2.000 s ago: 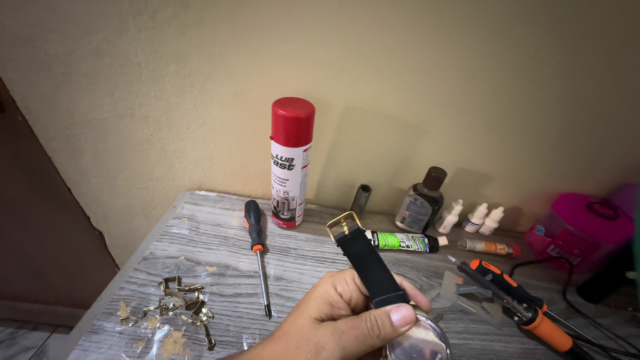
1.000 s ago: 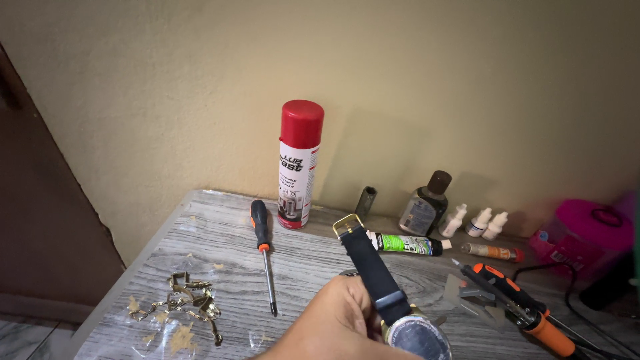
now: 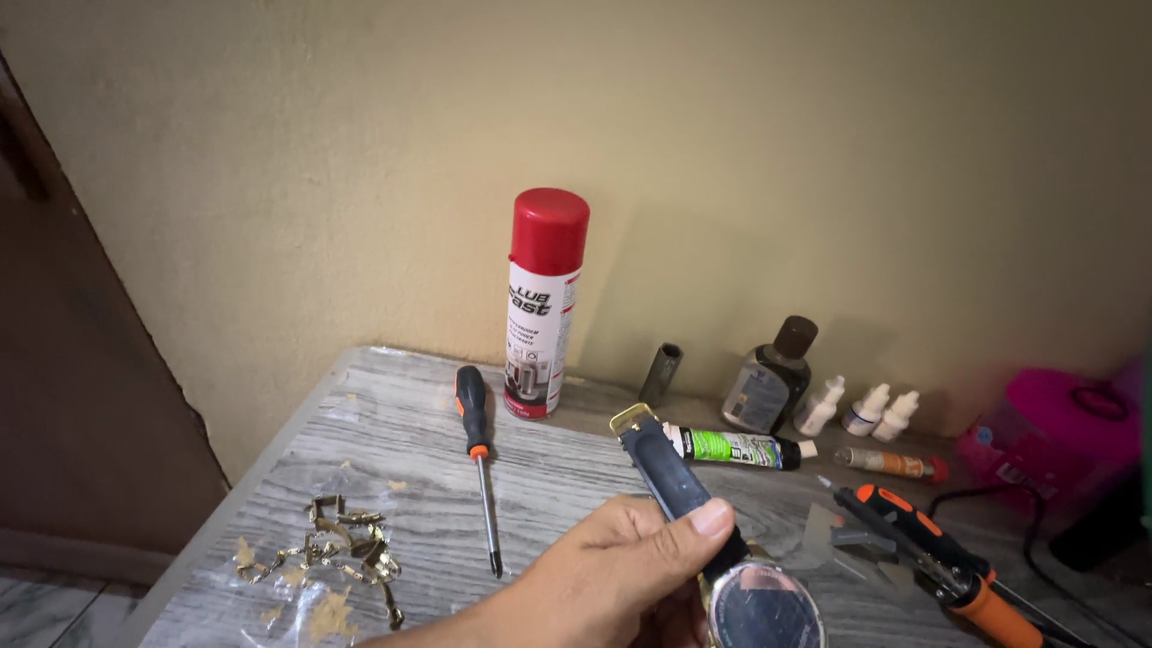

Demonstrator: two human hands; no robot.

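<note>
A gold-rimmed wristwatch [image 3: 765,605] with a dark strap [image 3: 668,472] is in my left hand [image 3: 621,576]. The thumb lies across the strap just above the round case, with the other fingers mostly hidden beneath. The strap points up and left, ending in a gold-coloured buckle [image 3: 633,418] near a green-and-white tube [image 3: 733,447]. The case is partly cut off by the bottom edge; whether its dial or back faces me is unclear. My right hand is out of view. Left of my hand, a black-and-orange screwdriver [image 3: 473,418] lies on the wood-grain table [image 3: 414,450].
A red-capped spray can [image 3: 547,306] stands by the wall. Loose brass-coloured metal pieces [image 3: 346,544] lie at left. Along the back are a dark cylinder [image 3: 661,373], dark bottle [image 3: 769,382] and small dropper bottles [image 3: 868,412]. At right are orange-handled tools [image 3: 936,549] and a pink container [image 3: 1035,441].
My left thumb, out of sight one second ago, now lies across the strap. The watch has turned somewhat in my hand, and its strap shows a smoother-looking surface.
</note>
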